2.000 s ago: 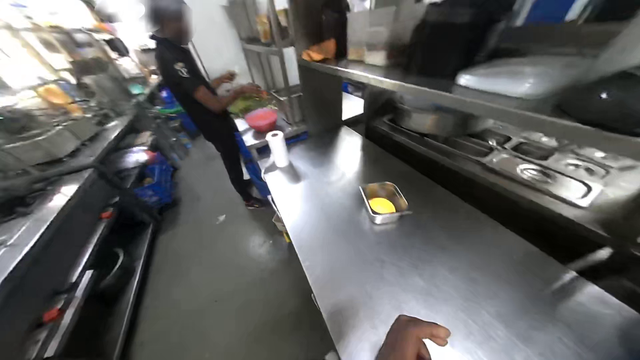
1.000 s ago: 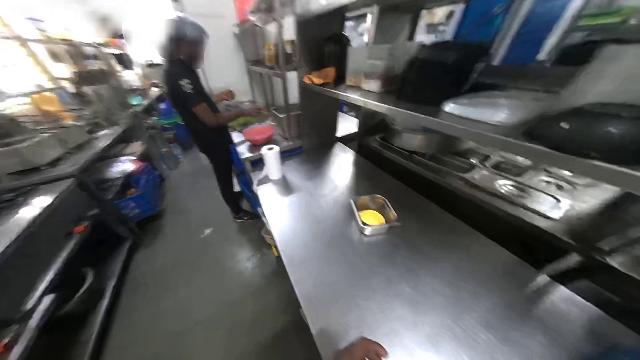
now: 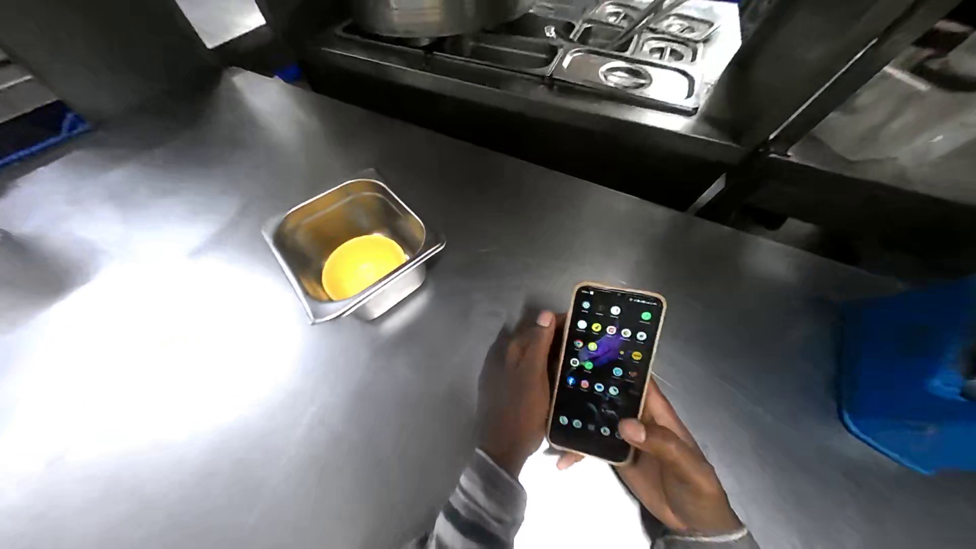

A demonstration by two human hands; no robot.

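A smartphone [image 3: 602, 412] in a light-edged case shows a lit screen of app icons. My left hand [image 3: 518, 389] grips its left edge, with the thumb up along the side. My right hand [image 3: 675, 465] holds the lower right corner, its thumb over the bottom of the screen. To the left of both hands a square stainless steel pan [image 3: 396, 293] stands on the steel worktop [image 3: 427, 457]. Inside the pan lies a round yellow thing [image 3: 364, 265], whose kind I cannot tell.
Behind the worktop, lidded steel inserts [image 3: 625, 75] sit in a counter beside a large metal pot [image 3: 427, 15]. A blue plastic container [image 3: 907, 366] is at the right edge. A dark metal upright and shelf frame [image 3: 831, 84] stand at the back right.
The view has swung down and closer to the worktop. Both hands are now on a phone, which neither earlier frame shows; before, only one hand was in sight at the bottom edge.
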